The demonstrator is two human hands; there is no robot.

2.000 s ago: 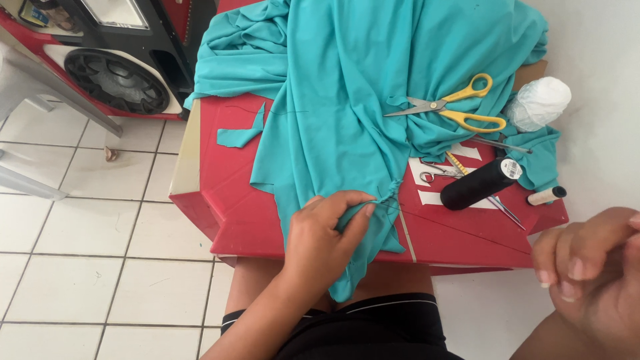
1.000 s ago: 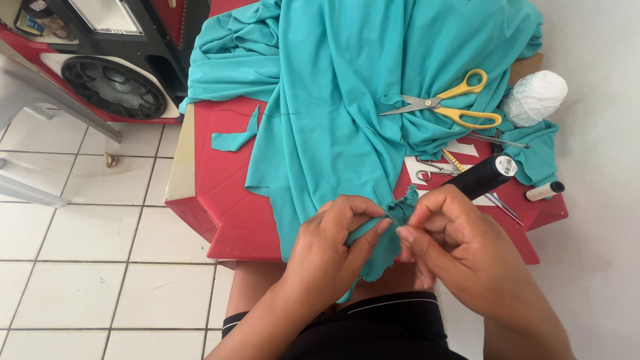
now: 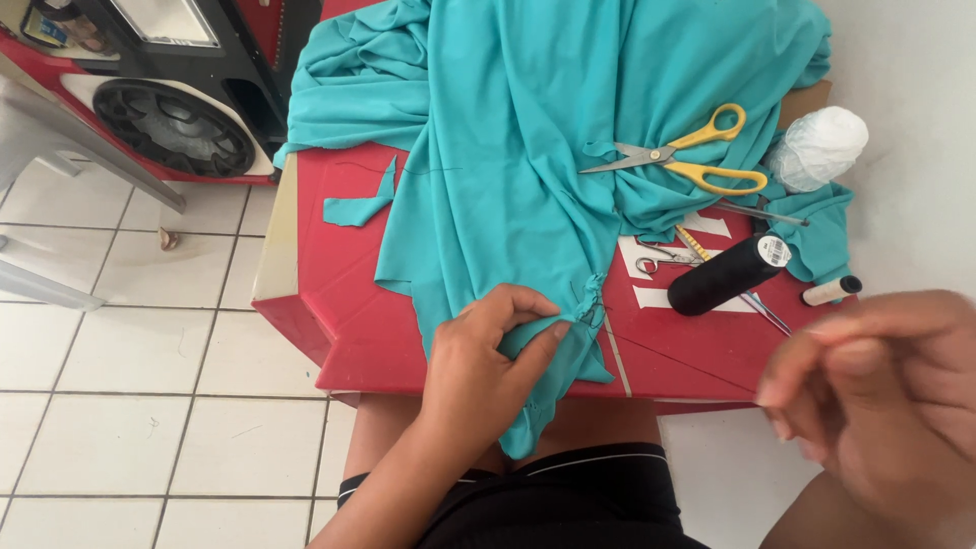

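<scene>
Turquoise fabric (image 3: 526,152) lies over a red table (image 3: 366,335), its lower end hanging off the front edge. My left hand (image 3: 488,358) pinches the fabric beside a gathered, stitched edge (image 3: 589,297). A dark thread runs from those gathers toward my right hand (image 3: 877,381), which is raised at the lower right with thumb and fingertips together. Blur hides whether a needle is between them. Yellow-handled scissors (image 3: 671,156) rest partly spread on the cloth. Right of the fabric are a black thread cone (image 3: 728,276), small metal scissors (image 3: 663,259) and a small spool of pale thread (image 3: 831,290).
A white yarn ball (image 3: 820,149) sits at the table's right, near a bunched turquoise piece (image 3: 816,236). One turquoise scrap (image 3: 362,204) lies on the left. Beyond the table are a loudspeaker (image 3: 175,130), a plastic chair (image 3: 46,282) and a tiled floor (image 3: 244,450).
My right hand has moved from the gathered edge out to the right, with dark thread stretching toward it. My left hand still holds the fabric.
</scene>
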